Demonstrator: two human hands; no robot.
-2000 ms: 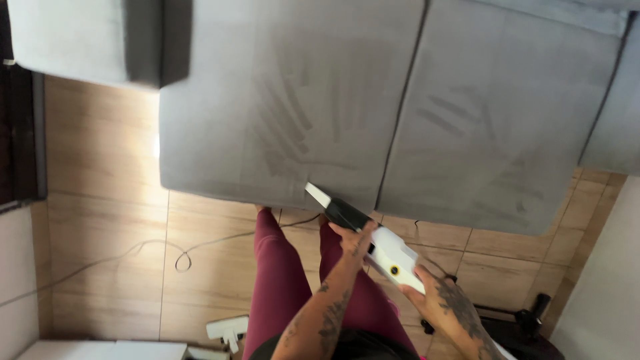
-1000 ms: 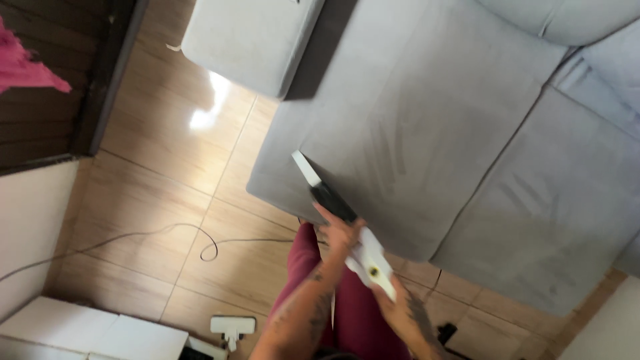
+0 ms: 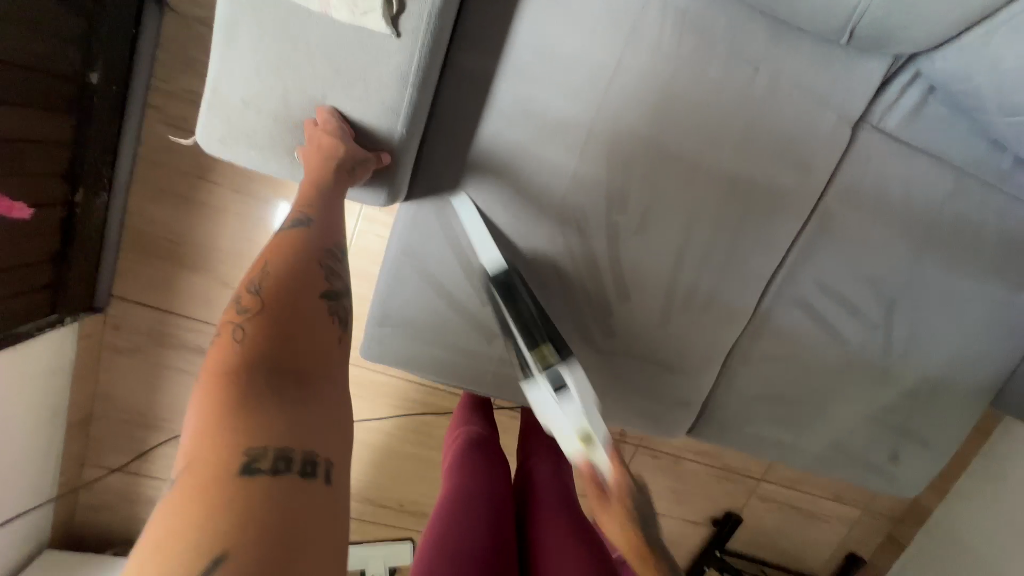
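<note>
My left hand [image 3: 332,152] rests on the grey fabric sofa armrest [image 3: 264,88] at upper left, fingers slightly spread, holding nothing. Low and right of centre, my right hand [image 3: 612,496] grips the rear end of a white and black handheld vacuum cleaner [image 3: 532,320], blurred by motion. The vacuum's narrow white nozzle points up and left over the grey sofa seat cushion [image 3: 664,200], its tip near the armrest's lower corner. Whether the tip touches the fabric cannot be told. Darker stroke marks show on the cushion.
A second seat cushion [image 3: 904,280] lies to the right across a seam. A thin cable [image 3: 120,464] runs over the tiled floor [image 3: 216,376]. A white floor nozzle [image 3: 380,556] lies at the bottom edge, a black stand [image 3: 724,536] at lower right. A light cloth [image 3: 352,12] lies on the armrest.
My left hand has let go of the vacuum and moved up and left onto the armrest. My right hand still holds the vacuum. The view has shifted toward the armrest.
</note>
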